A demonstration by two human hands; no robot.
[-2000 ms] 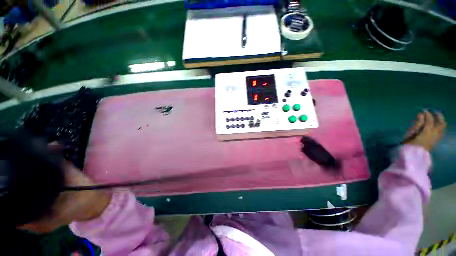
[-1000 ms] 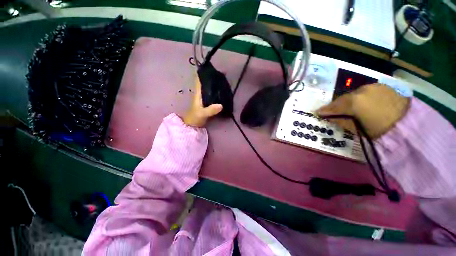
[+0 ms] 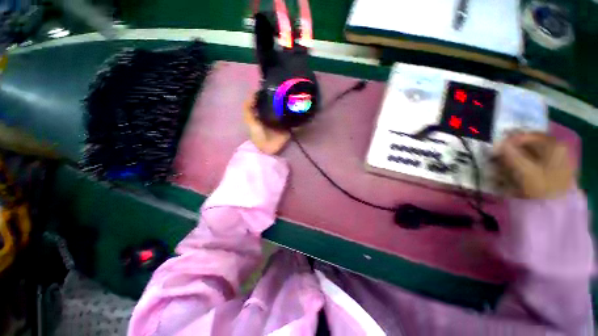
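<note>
My left hand [image 3: 267, 133] holds the black gaming headset [image 3: 296, 71] upright over the pink mat [image 3: 321, 141]. One ear cup [image 3: 296, 102] faces me and its logo glows pink, blue and white. The headset cable [image 3: 334, 186] runs to a thick black lump [image 3: 436, 217] on the mat. A plug is in the face of the white headset tester [image 3: 406, 108], whose red digits are lit. My right hand [image 3: 534, 164] is blurred over the tester's right corner, covering the green buttons. Whether it grips anything is unclear.
A bristly black pile [image 3: 141, 108], likely microphone booms, stands left of the mat. A small mouse [image 3: 145, 254] glows red on the lower green surface. A notebook [image 3: 429, 23] with a pen lies behind the tester, beside a round tape roll [image 3: 549, 25]. A small black tip [image 3: 359, 86] shows behind the headset.
The headset has turned so a cup faces me, and its lights have come on. My right hand has moved from the sockets to the tester's right corner, leaving a plug in the tester.
</note>
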